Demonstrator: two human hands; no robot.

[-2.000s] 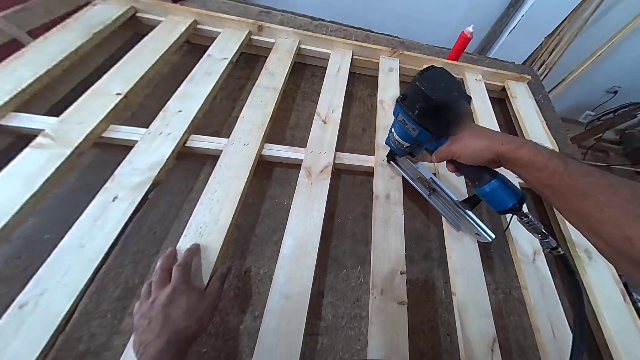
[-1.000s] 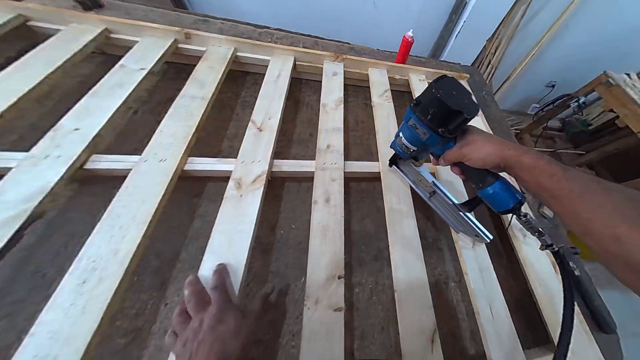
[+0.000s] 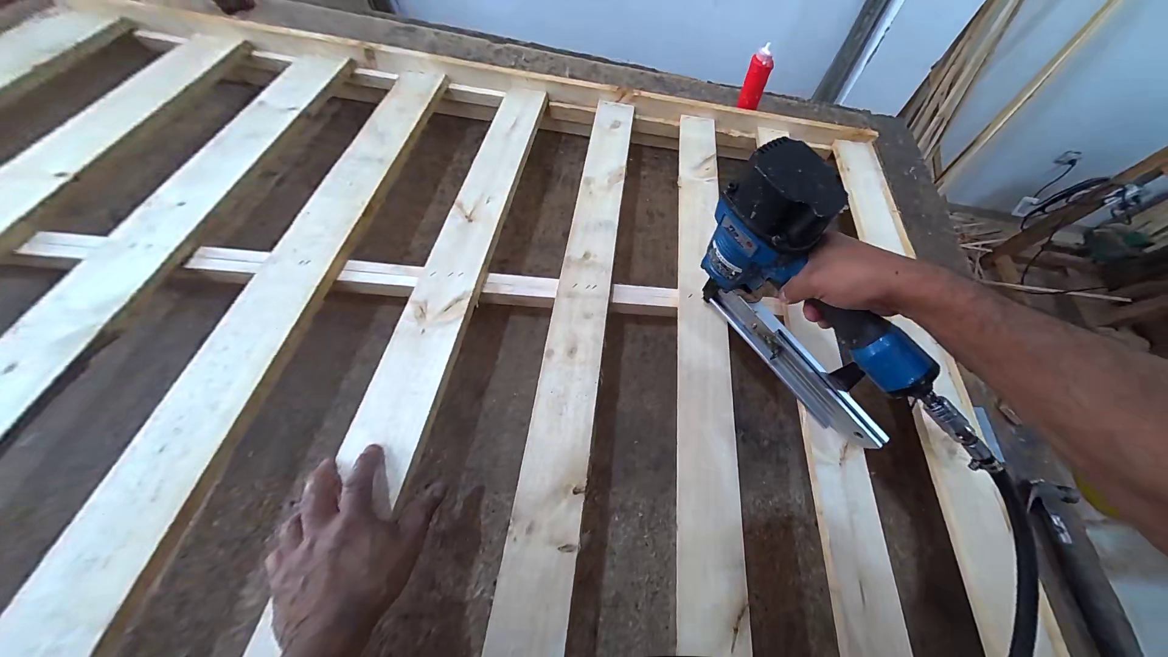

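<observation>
My right hand point(image 3: 844, 278) grips the handle of a blue and black pneumatic framing nailer point(image 3: 776, 228). The nailer's nose rests on a wooden slat point(image 3: 707, 411), where that slat crosses the pale middle rail point(image 3: 392, 278). Its long magazine slants down to the right, over the neighboring slat. My left hand point(image 3: 347, 552) lies flat on the lower part of another slat point(image 3: 429, 310), fingers spread, holding nothing. Rows of small fastener marks show where several slats cross the rail. The slats' upper ends lie at the frame's far board point(image 3: 511, 78).
A red squeeze bottle point(image 3: 756, 78) stands beyond the far board. From the nailer a black air hose point(image 3: 1022, 547) runs down the right side. A metal clamp point(image 3: 1054, 497) is at the worktable's right edge point(image 3: 922, 182). Wood strips point(image 3: 972, 68) lean on the wall; scrap wood lies at right.
The view has shifted, bringing more slats in at the left. My right hand still holds the nailer, and its nose is over the middle rail in all frames. My left hand stays spread on a slat.
</observation>
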